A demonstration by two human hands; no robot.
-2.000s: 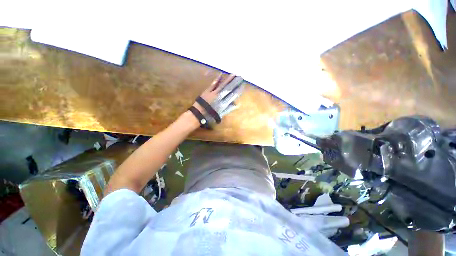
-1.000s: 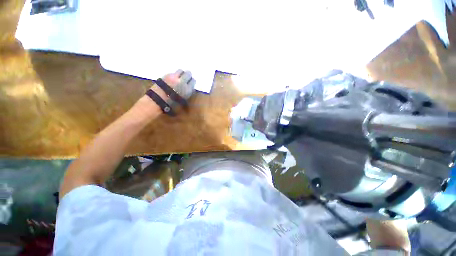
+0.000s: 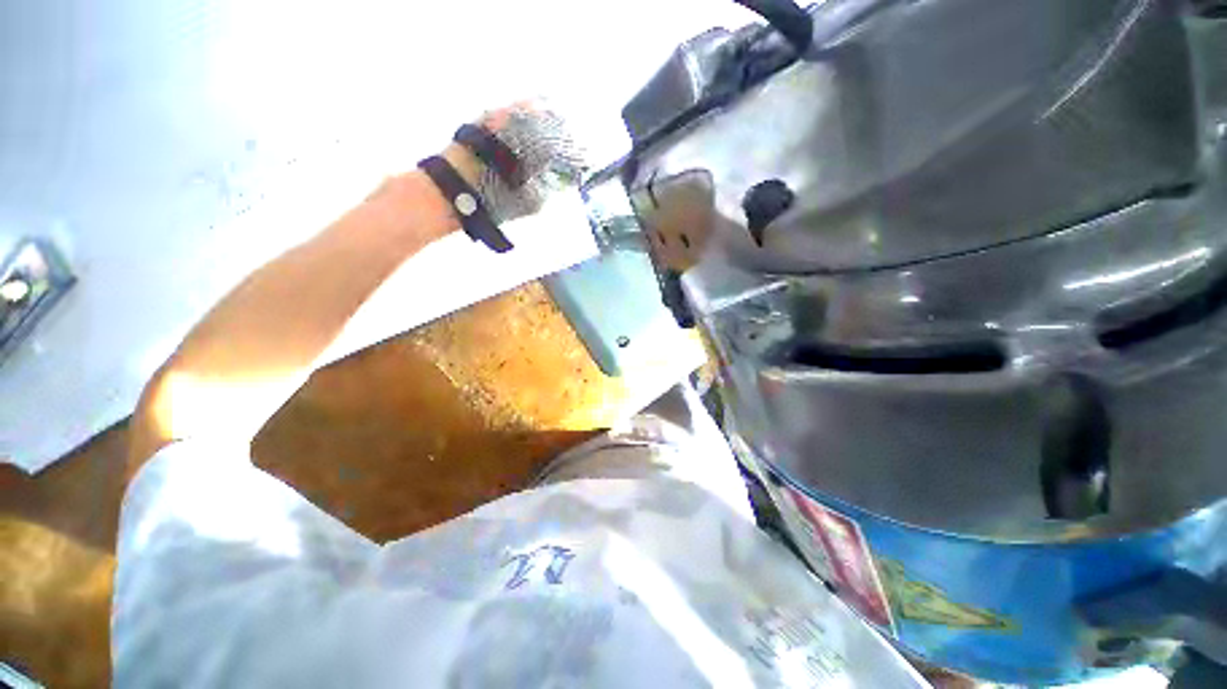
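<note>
The cutting machine (image 3: 928, 256) fills the right half of the view, very close, with its dark motor body, blue band and red-white label. Its silver base plate (image 3: 612, 316) lies on the brown table at the edge of the white-topped lay (image 3: 310, 121). My left hand (image 3: 525, 155), in a metal mesh glove with dark wrist straps, lies on the white paper just left of the machine's front. Its fingers are overexposed and partly hard to make out. My right hand is not in view; the machine covers that side.
The brown table (image 3: 431, 404) shows between the lay's edge and my body, with another part at the lower left. A metal weight or clamp (image 3: 30, 289) lies on the white paper at the far left. A dark cable or hook shows at the top.
The machine has come much closer and now fills the right side. My left hand has moved from the lay's front edge onto the paper. The right forearm has gone out of view.
</note>
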